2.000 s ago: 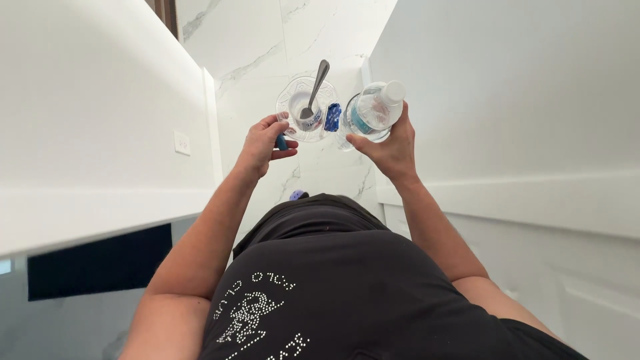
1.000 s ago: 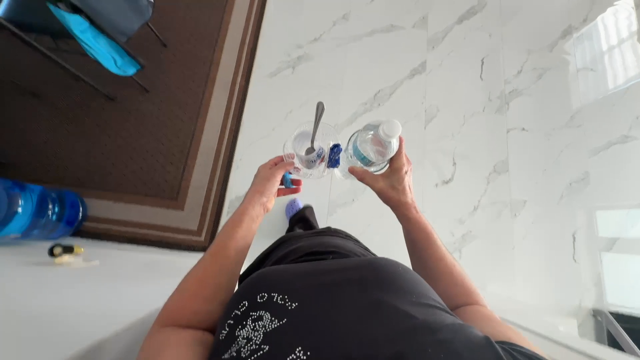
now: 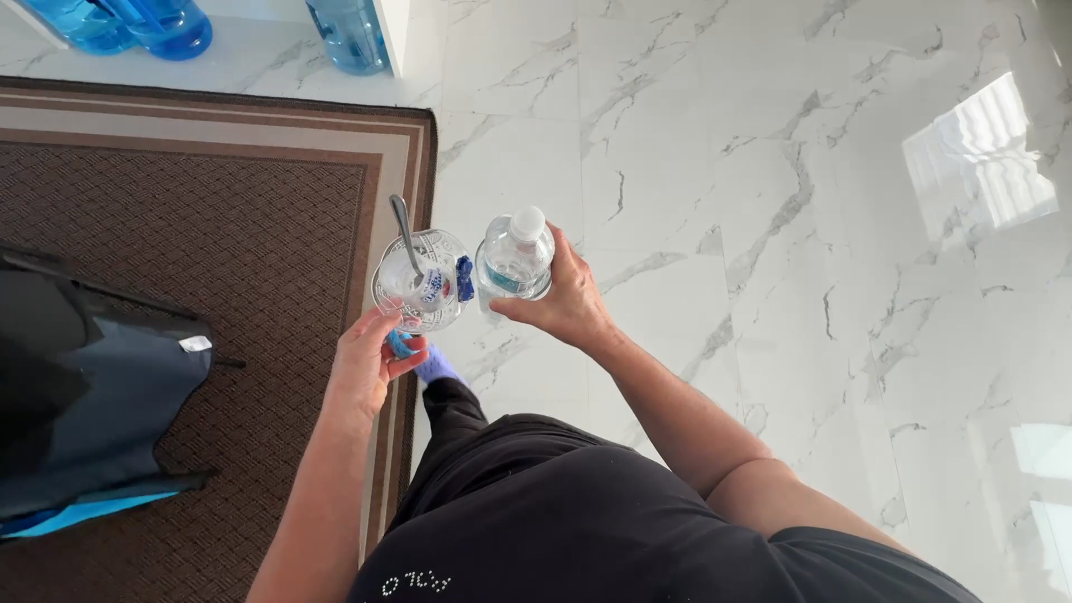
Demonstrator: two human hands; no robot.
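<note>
My left hand [image 3: 368,356] grips the near edge of a clear patterned glass dish [image 3: 448,243]. On the dish sits a translucent plastic cup [image 3: 398,272] with a metal spoon [image 3: 403,219] leaning in it, handle up. A crumpled dark blue wrapper [image 3: 465,279] lies at the dish's right edge. A light blue item [image 3: 399,344] is held between the fingers of my left hand, under the dish. My right hand [image 3: 569,301] is closed around a clear plastic bottle [image 3: 512,251] with a white cap, together with what looks like a clear glass; how they fit together is partly hidden.
A brown patterned rug [image 3: 276,218] covers the floor at left, with a dark folding chair [image 3: 100,394] on it. Large blue water jugs [image 3: 347,38] stand at the upper left beside a white panel [image 3: 395,33]. White marbled floor tiles [image 3: 670,167] extend to the right.
The view has swung from a narrow passage between white walls to open floor, rug and chair. Both hands still hold the same things, side by side.
</note>
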